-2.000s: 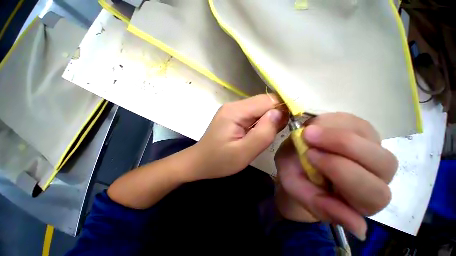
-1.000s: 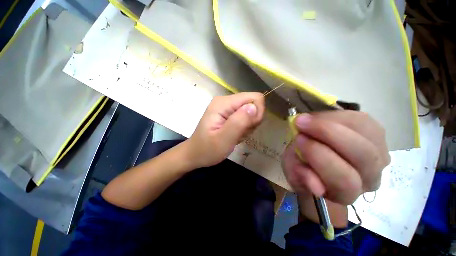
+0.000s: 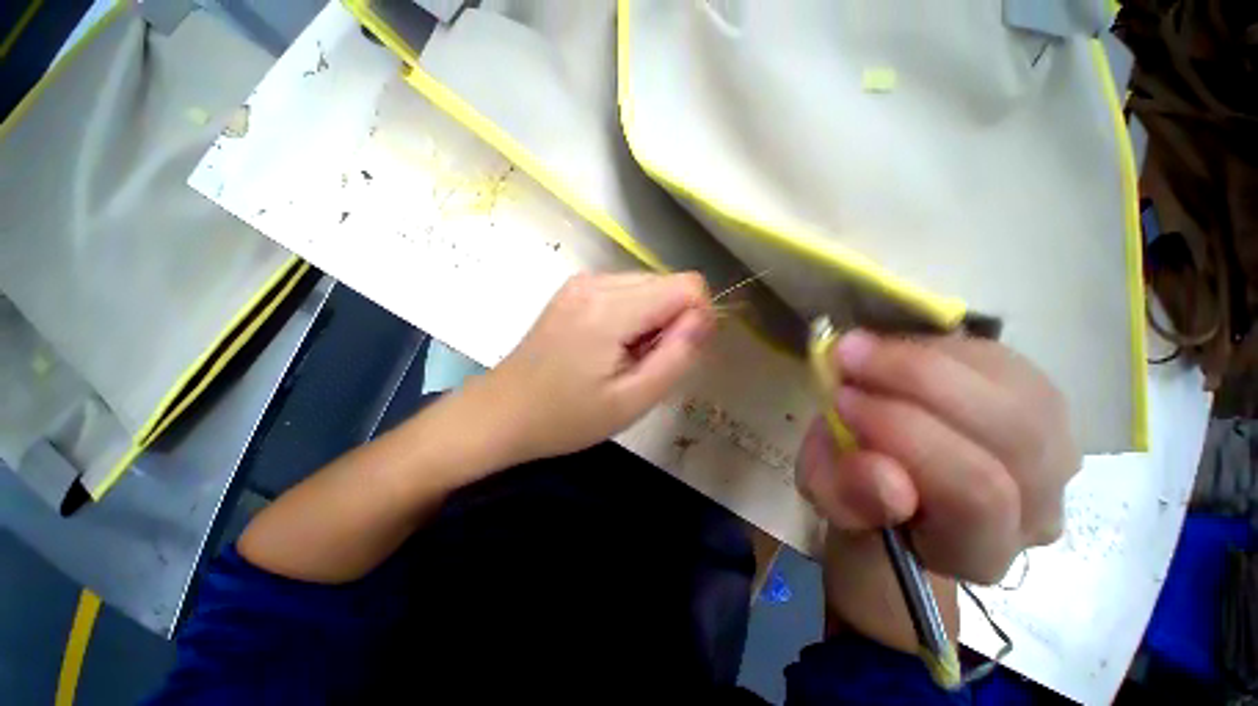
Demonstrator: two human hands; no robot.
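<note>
My left hand (image 3: 614, 359) pinches fine yellowish thread ends (image 3: 738, 287) between thumb and forefinger, over the table, left of the panel's corner. My right hand (image 3: 952, 448) holds a pen-like tool (image 3: 917, 600) with yellow wrapping near its small metal tip; the tip points up and touches nothing that I can see. A pale grey panel (image 3: 897, 179) with yellow edging lies beyond both hands, its near corner just above my right hand, with a dark tab beside it. The threads stand apart from the panel's edging.
The pale marked table (image 3: 345, 152) bears yellow thread clippings (image 3: 483, 186). More yellow-edged panels (image 3: 111, 235) lie on the sheet-metal stand at the left. A thin cord (image 3: 996, 634) loops from the tool's tail. A brown material pile (image 3: 1207, 166) is at the far right.
My left hand has pulled away from the panel's corner with the threads in its pinch. The tool's tip has also moved off the corner. The panel has shifted slightly right and down in view.
</note>
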